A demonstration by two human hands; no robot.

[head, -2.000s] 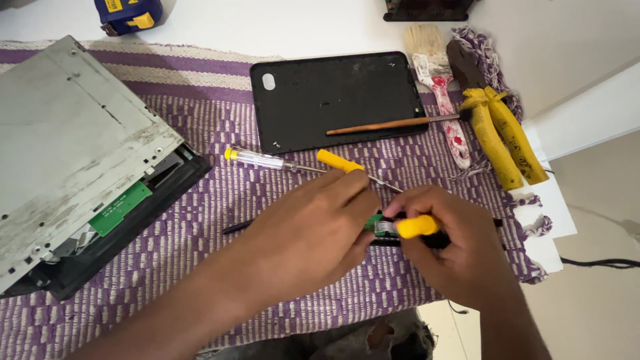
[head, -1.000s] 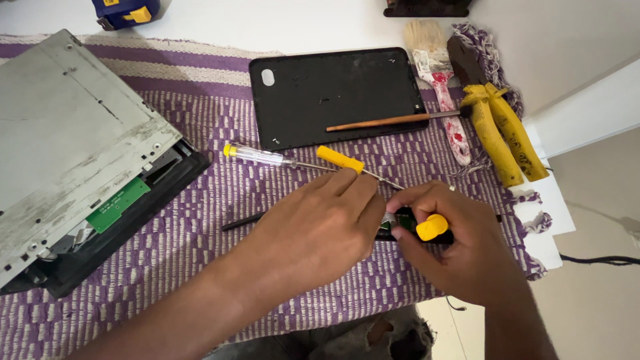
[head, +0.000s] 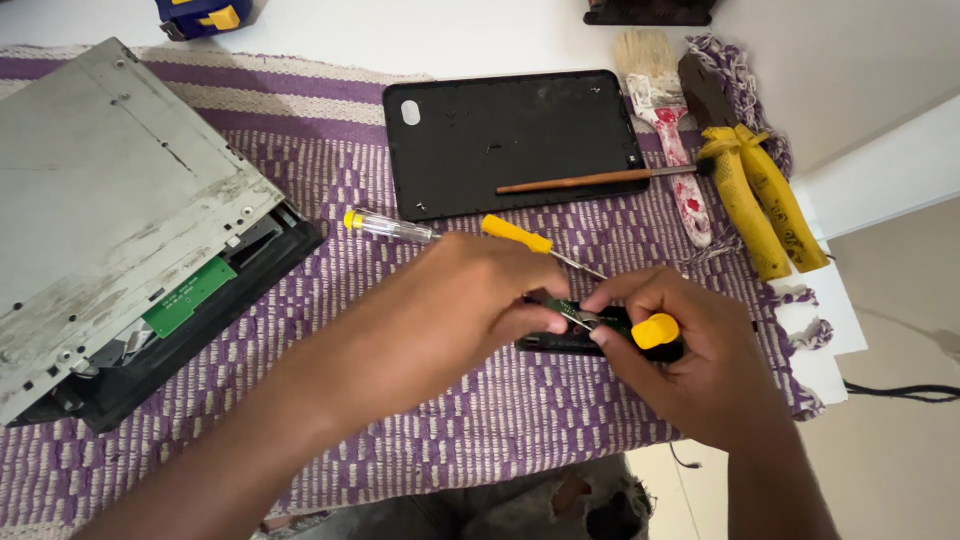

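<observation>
My left hand [head: 495,289] pinches the edge of a small green circuit board [head: 566,308] between thumb and fingers. The board is tilted over a narrow black plastic housing [head: 555,343] on the woven mat. My right hand [head: 667,330] holds a screwdriver by its yellow handle [head: 655,331], and its metal shaft seems to reach the board; thumb and index finger are close to the tip. Behind my left hand lie a second yellow-handled screwdriver [head: 517,233] and a clear-handled screwdriver [head: 390,226]. The far end of the housing is hidden under my right hand.
A metal-cased device [head: 127,172] with an exposed green board fills the left. Behind my hands lies a black plastic cover [head: 517,142] with small screws, a thin wooden brush [head: 577,181] across it. A paintbrush [head: 679,150] and yellow-handled pliers [head: 757,202] lie right; a tape measure [head: 202,16] stands back left.
The small green board now shows tilted up between my hands, where it was mostly covered before. The yellow screwdriver handle in my right hand has shifted slightly.
</observation>
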